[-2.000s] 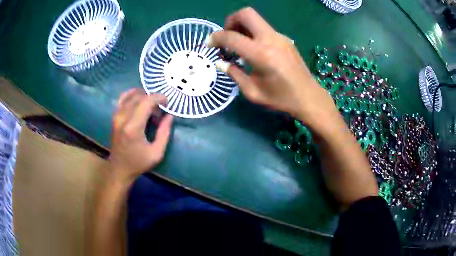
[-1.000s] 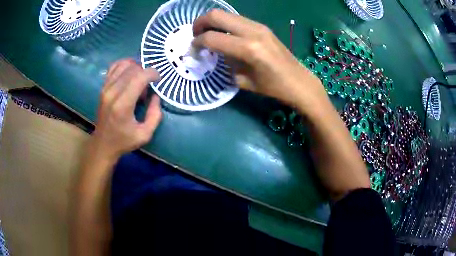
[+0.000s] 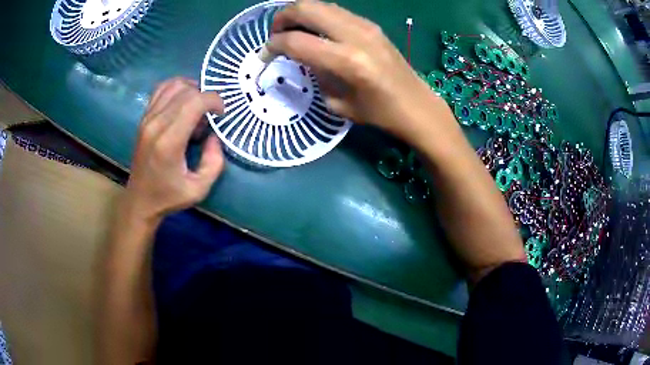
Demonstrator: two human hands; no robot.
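Observation:
A white finned round housing (image 3: 274, 146) lies on the green table, its flat centre disc facing up with small dark holes. My right hand (image 3: 349, 68) reaches over its upper right side. Its fingertips, one with a whitish cap, are closed at the disc on a thin dark wire (image 3: 261, 84) that curves over the disc. The palm side is hidden. My left hand (image 3: 167, 146) is at the housing's left rim. Its index fingertip touches the rim, and the thumb is apart from it.
Green ring boards with red and dark wires (image 3: 492, 89) are heaped at the right, with a tangled pile (image 3: 563, 207) beyond. Other white housings are at the upper left (image 3: 96, 25), upper right (image 3: 538, 23) and far right (image 3: 621, 148). A brown carton (image 3: 53, 235) is at the left edge.
My right hand has moved from the housing's right side to over the centre disc. The dark wire now shows on the disc. My left hand stays at the left rim.

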